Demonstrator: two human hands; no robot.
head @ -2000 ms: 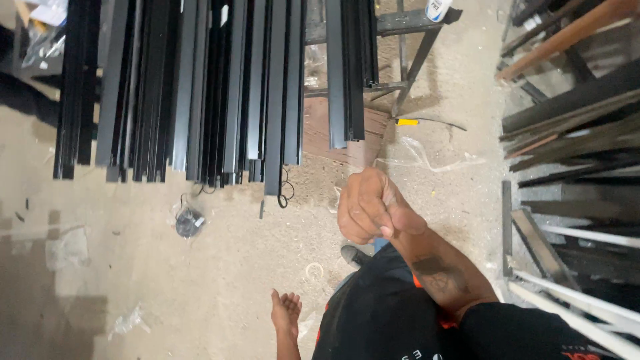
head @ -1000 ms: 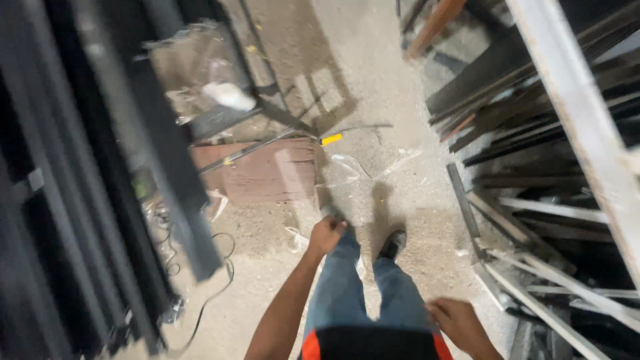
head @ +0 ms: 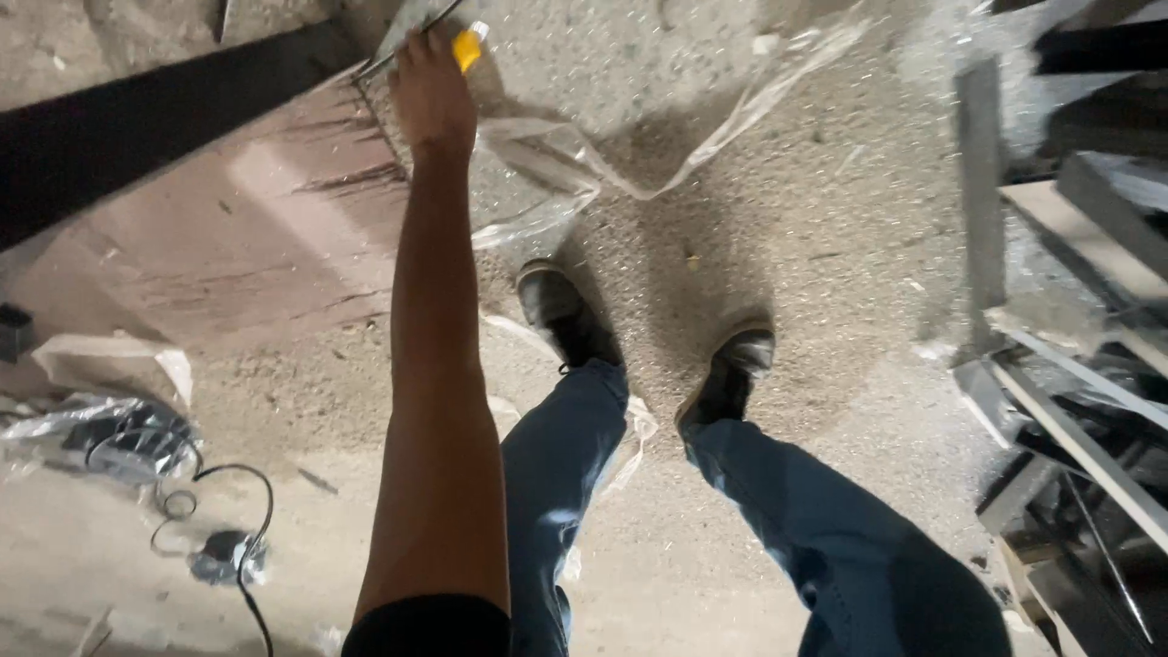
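My left hand reaches down to the floor at the top, left of centre. Its fingers are around or over a thin dark rod or cord, beside a small yellow piece; whether they grip it is hard to tell. A clear plastic strip lies on the floor just to the right of the hand. Under the forearm and to its left is a reddish-brown board. My right hand is out of the frame.
Metal profiles and offcuts are piled along the right side. A dark beam crosses the upper left. At lower left, a black cable curls beside plastic wrapping. My boots stand on the gritty floor.
My left hand has moved forward and down to the floor beside the yellow piece. My right hand, seen at the lower right one second ago, has left view. The view has moved closer to the floor.
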